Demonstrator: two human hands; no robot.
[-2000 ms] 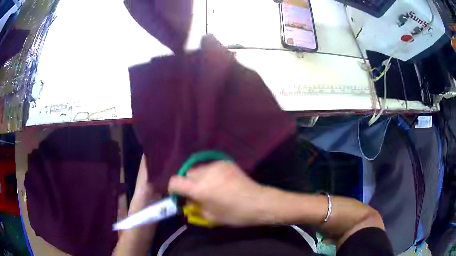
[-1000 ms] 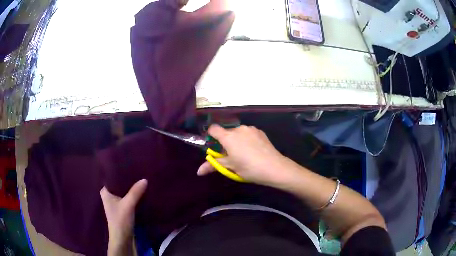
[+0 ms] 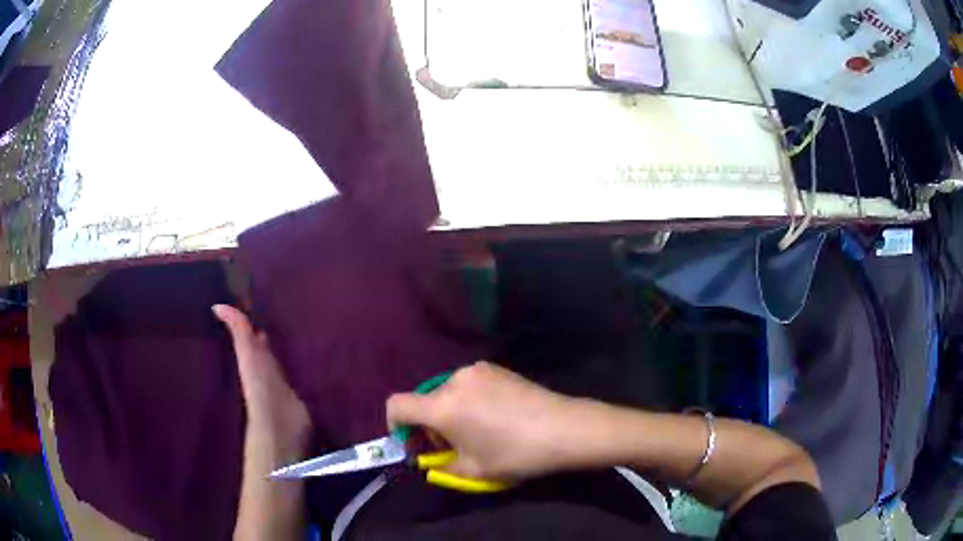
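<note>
A maroon cloth chain (image 3: pixel 364 116) lies over the white table and hangs over its front edge, narrowing near that edge. A wider maroon piece (image 3: pixel 348 306) hangs below it. My right hand (image 3: pixel 491 423) holds the scissors (image 3: pixel 354 459) by green and yellow loops, below the hanging piece, blades pointing left and looking closed. My left hand (image 3: pixel 264 407) is beside the hanging piece's left edge, thumb up; its fingers are hidden, so its hold on the cloth cannot be told. A dark maroon stack (image 3: pixel 148 412) lies at lower left.
The white table (image 3: pixel 549 159) bears a lit smartphone (image 3: pixel 626 44). A white sewing machine (image 3: pixel 845 53) is at upper right, with pale cords (image 3: pixel 808 201) dangling. Grey cloth (image 3: pixel 829 370) hangs at right. Brown board and clear tape are at the left, beside a red crate (image 3: pixel 16 380).
The upper maroon cloth now lies flatter and further back on the table. My right hand with the scissors has moved down and slightly left. My left hand has turned, its thumb now higher.
</note>
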